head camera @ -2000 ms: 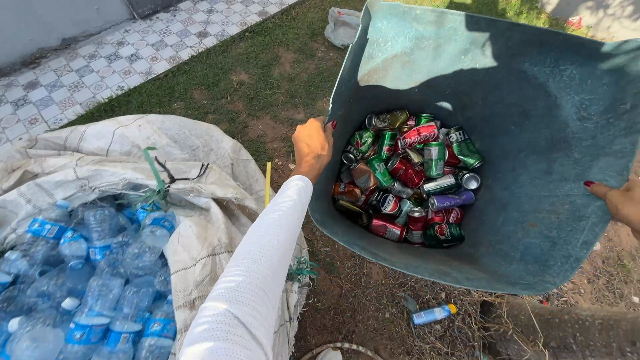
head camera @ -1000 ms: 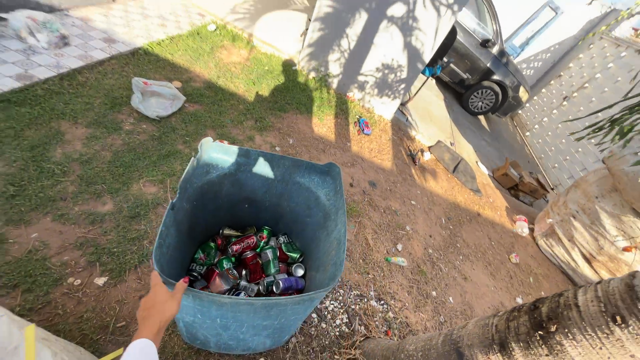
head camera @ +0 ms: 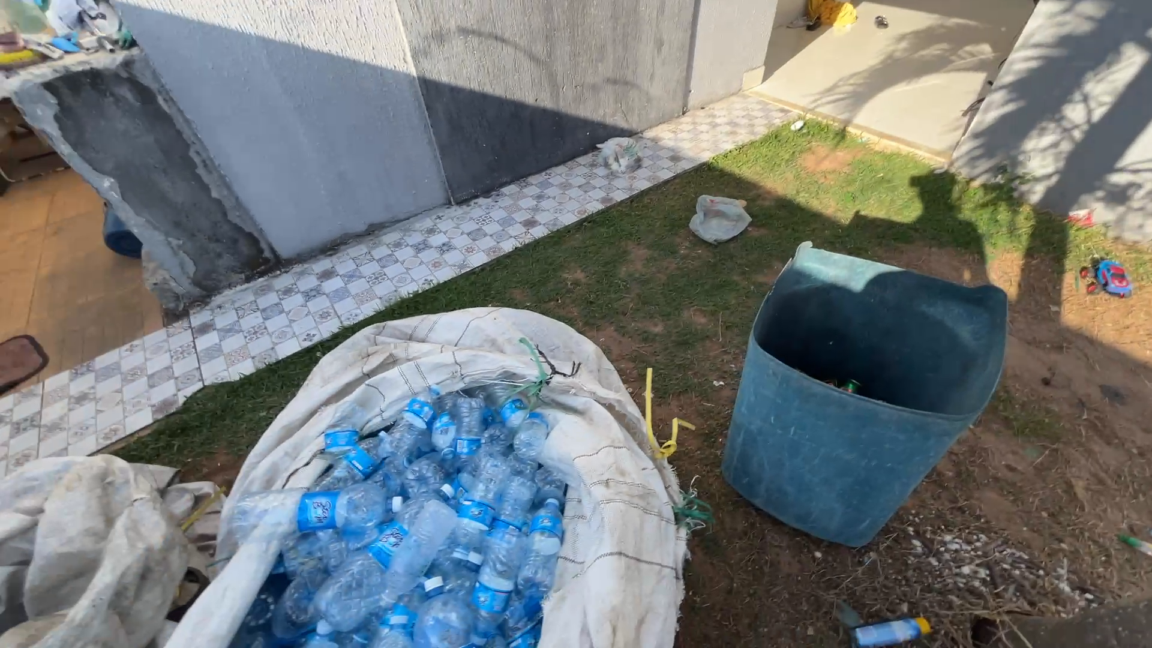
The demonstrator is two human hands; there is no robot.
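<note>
Neither of my hands shows in the head view. A large white woven sack (head camera: 621, 504) stands at the lower middle, its rim rolled outward, filled with empty clear plastic bottles (head camera: 486, 513) with blue labels. Green string and a yellow strap (head camera: 664, 436) are on the sack's edge. To its right, apart from it, a blue-green plastic bin (head camera: 819, 450) stands on the ground. Its inside is mostly hidden by the near wall; a small bit of a green can (head camera: 850, 386) shows within.
A crumpled whitish sack (head camera: 81, 540) lies at the lower left. Behind are a tiled strip (head camera: 387, 270) and a grey wall (head camera: 288, 117). A plastic bag (head camera: 720, 219) lies on the grass, a toy car (head camera: 1109, 277) at the right, and a blue-and-yellow container (head camera: 891, 632) near the bottom edge.
Both hands were on the bin's rim, then only one was seen at it; now neither is in view. The bin stands free. The view has swung back left toward the bottle sack.
</note>
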